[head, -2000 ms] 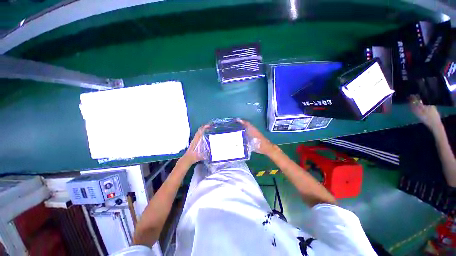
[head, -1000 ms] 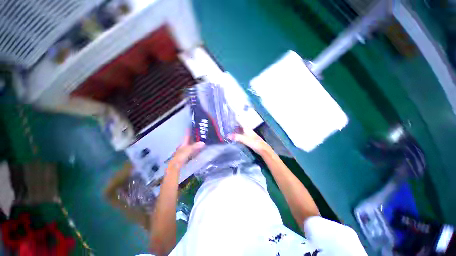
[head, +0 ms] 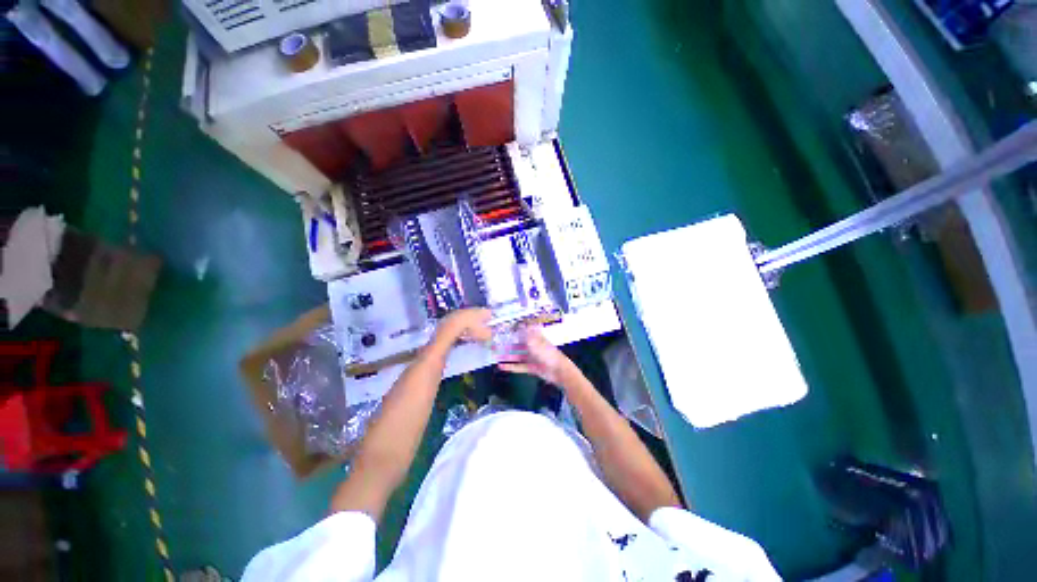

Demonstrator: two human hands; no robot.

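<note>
A product box [head: 446,264] in clear, crinkly shrink film lies on the white bar sealer [head: 381,309], its far end near the roller conveyor. A white-faced piece [head: 509,273] lies beside it; I cannot tell whether it is another box. My left hand [head: 464,326] is at the box's near end, its fingers on the gathered shrink bag [head: 498,339]. My right hand [head: 538,355] is just right of it, slightly blurred, also pinching the film's end. The fingertips are partly hidden by film.
The heat shrink tunnel [head: 375,85] with red-brown curtain [head: 483,114] stands behind the roller conveyor [head: 438,182]. The control box [head: 578,256] is right of the sealer. A white stack [head: 716,324] lies on the green bench. A scrap carton [head: 271,392] with film offcuts [head: 313,392] is left; a red stool [head: 51,415] stands beyond.
The view has turned from the bench to the sealer and tunnel. The bagged box, held between both hands before, now lies on the sealer, with my hands at the film's near end.
</note>
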